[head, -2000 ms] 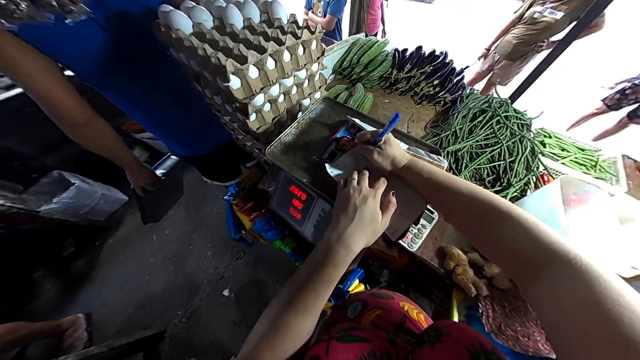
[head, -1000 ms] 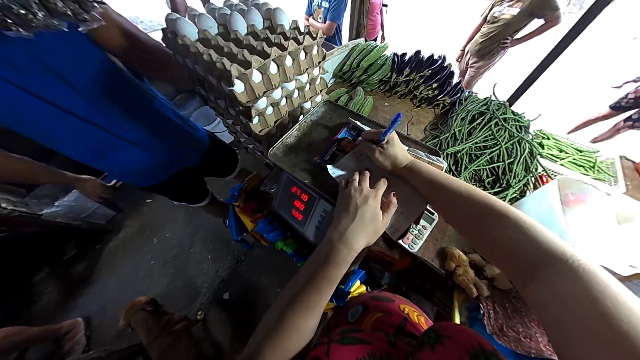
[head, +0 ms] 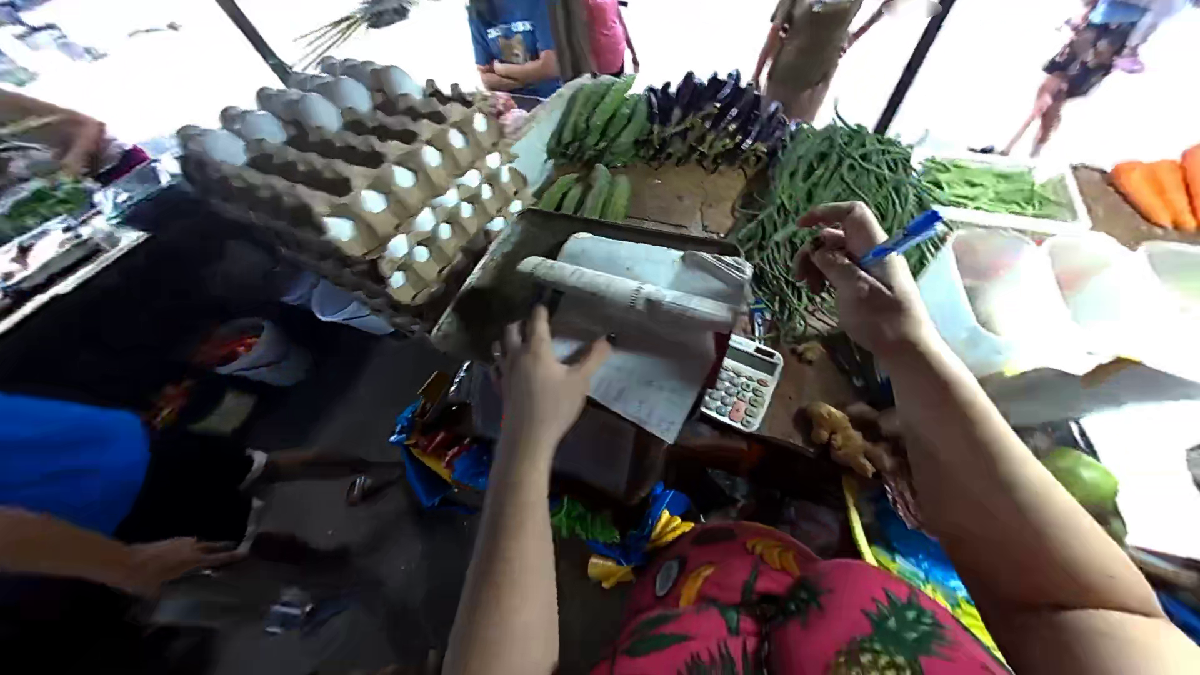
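Note:
My left hand [head: 544, 380] rests with spread fingers at the left part of an open notebook [head: 647, 366] with writing and a curled page. The notebook lies on a metal tray [head: 497, 258], its lower part over the front edge. My right hand [head: 867, 277] is raised over the green string beans [head: 834, 178], a blue pen [head: 902, 238] held in its fingers. A white calculator [head: 742, 382] lies just right of the notebook. The scale's red display is hidden.
Stacked egg trays [head: 375, 178] stand left of the tray. Bitter gourds [head: 600, 117], eggplants [head: 717, 117] and ginger [head: 839, 436] lie on the table. White containers [head: 966, 300] stand at the right. A person in blue [head: 75, 459] is at the lower left; others stand beyond the table.
My right hand has lifted off the notebook and moved right with the pen. The notebook is now open wide, with a page curled. The view has shifted.

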